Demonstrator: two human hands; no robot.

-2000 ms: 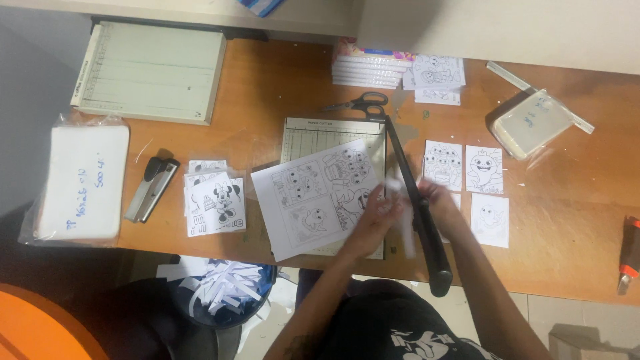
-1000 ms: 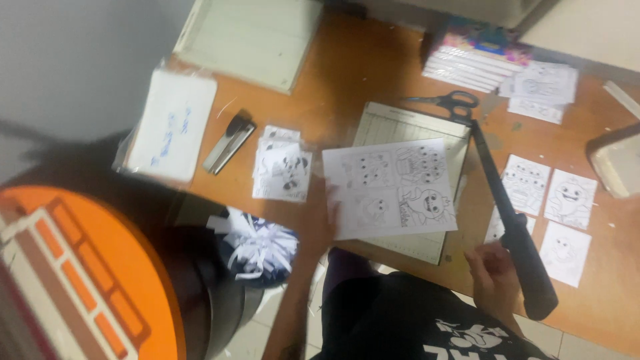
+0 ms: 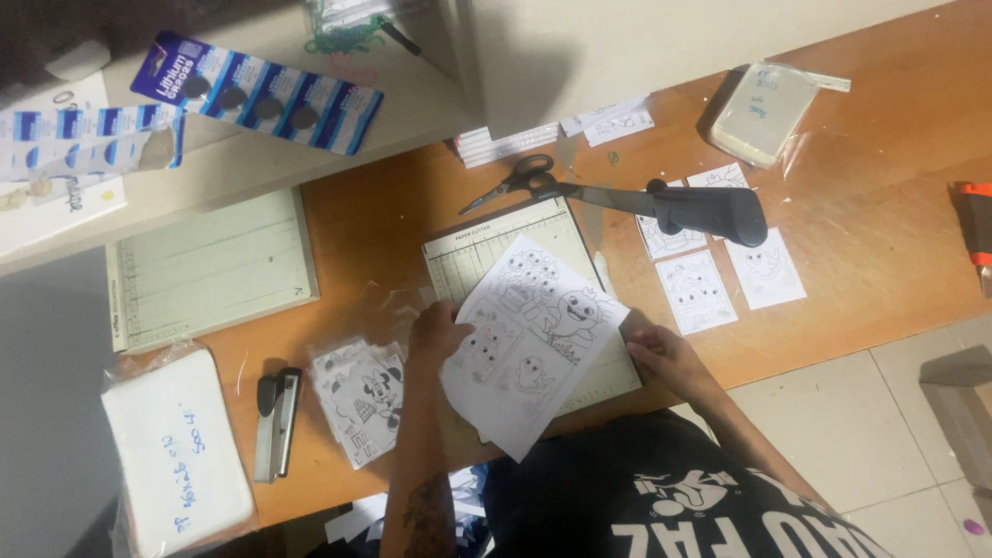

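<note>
A printed sheet of cartoon drawings [image 3: 542, 341] lies tilted over the guillotine paper cutter's base [image 3: 573, 232]. My left hand [image 3: 438, 337] holds the sheet's upper left edge. At the sheet's right corner is my right hand [image 3: 659, 356], its fingers bent against the paper. The cutter's black-handled blade arm [image 3: 709, 213] is raised and points right, away from the base. Black scissors [image 3: 515, 184] rest at the cutter's top edge. Cut picture cards [image 3: 696, 291] lie right of the cutter; a stack of cards with mouse drawings [image 3: 364, 403] is beside my left forearm.
A stapler [image 3: 277, 425], a wrapped white pack [image 3: 182, 449] and a second cutter board [image 3: 213, 267] are at the left. Above them, a shelf [image 3: 403, 116] holds button-cell blister packs [image 3: 260, 93]. A clear plastic-bag pack [image 3: 763, 112] lies upper right. Paper strips [image 3: 465, 504] are below the table edge.
My right hand has moved from beside the blade arm's handle to the sheet's right corner. The sheet is turned to a steeper slant. The view has swung, bringing the shelf into sight.
</note>
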